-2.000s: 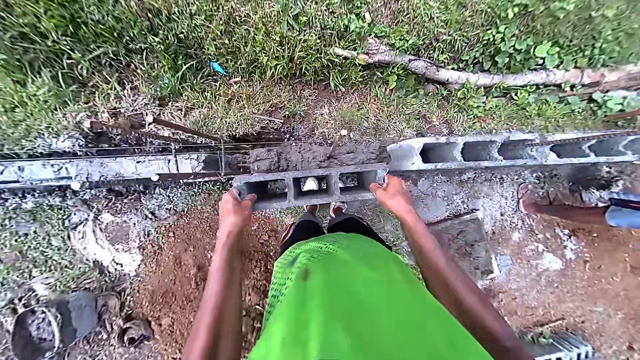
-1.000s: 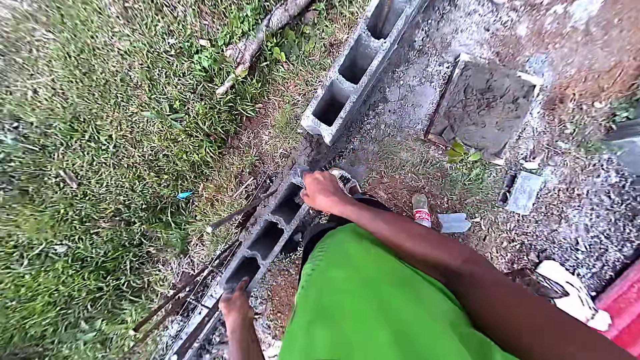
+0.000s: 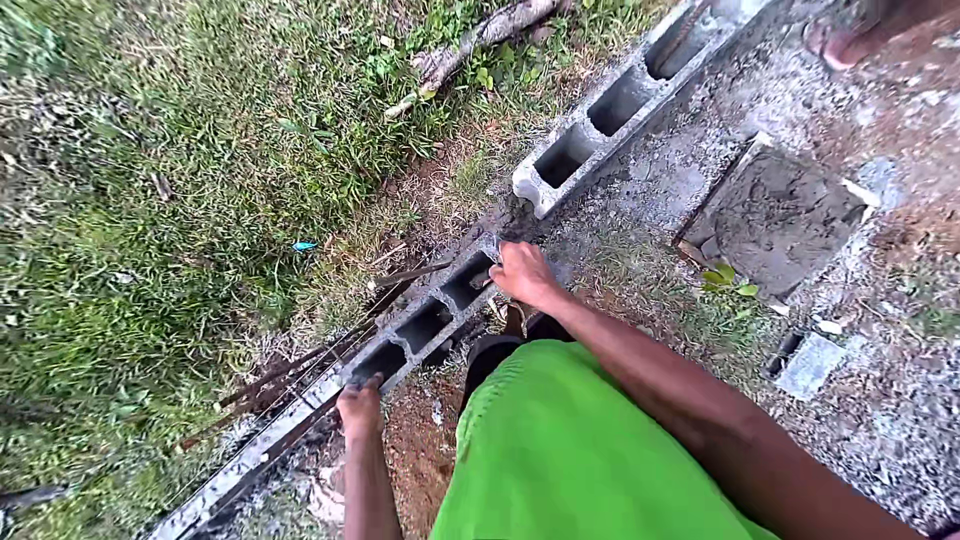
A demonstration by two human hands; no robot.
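My left hand [image 3: 361,405] grips the lower left end of a hollow concrete block [image 3: 414,349], its thumb over the edge of an end cavity. At the block's other end my right hand [image 3: 523,274] has hold of the end wall. The block's cavities face up, and it lies along the line of the wall, over or on the mortar; whether it touches the bed cannot be told. Up and to the right is a row of laid concrete blocks [image 3: 592,154], with a gap and some grey mortar [image 3: 517,217] between it and the held block.
A string and a narrow concrete strip [image 3: 247,465] run to the lower left beside wooden sticks [image 3: 277,375]. Right of me lies a board of wet mortar [image 3: 784,217]. A branch [image 3: 487,37] rests on the grass. Another person's foot [image 3: 836,45] shows at upper right.
The view has turned strongly since the oldest frame. Both hands keep their hold on the block's ends. A bottle seen on the ground one second ago is out of sight.
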